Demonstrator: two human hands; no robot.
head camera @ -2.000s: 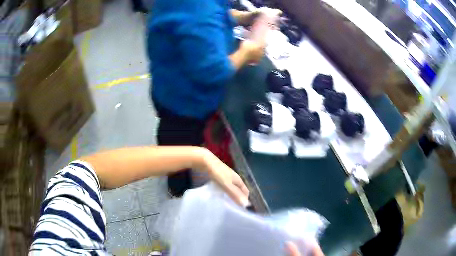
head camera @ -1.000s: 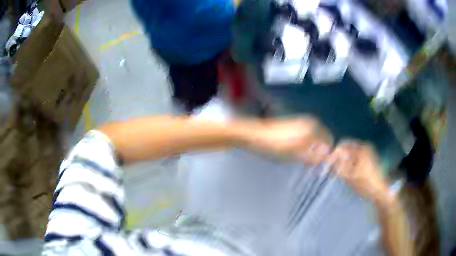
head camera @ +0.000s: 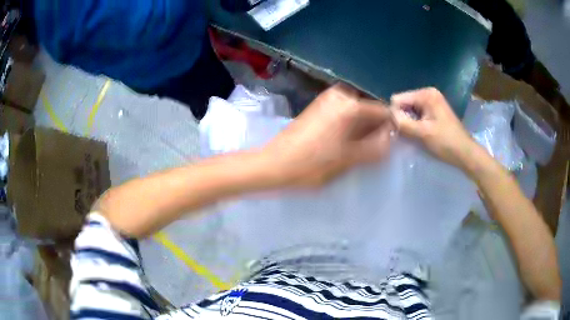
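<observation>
A milky, see-through air-column bag (head camera: pixel 325 219) hangs in front of my body, below both hands. My left hand (head camera: pixel 340 134) pinches its top edge with the fingertips; the hand is slightly blurred. My right hand (head camera: pixel 431 122) pinches the same edge just to the right, its fingers curled. The hands nearly touch, near the front edge of the green-topped bench (head camera: pixel 375 50). The lower part of the bag lies over my striped shirt and is hard to tell from it.
A person in blue (head camera: pixel 125 44) stands at the upper left. A brown carton (head camera: pixel 59 181) is at the left. An open carton (head camera: pixel 553 156) with clear bags (head camera: pixel 497 131) is at the right. White plastic material (head camera: pixel 231 122) lies beside the bench. A white piece (head camera: pixel 278 11) lies on the bench.
My view has tilted down, so the black-and-white cameras are out of the picture. Both hands have come together at the bag's edge since the first frame and remain close together.
</observation>
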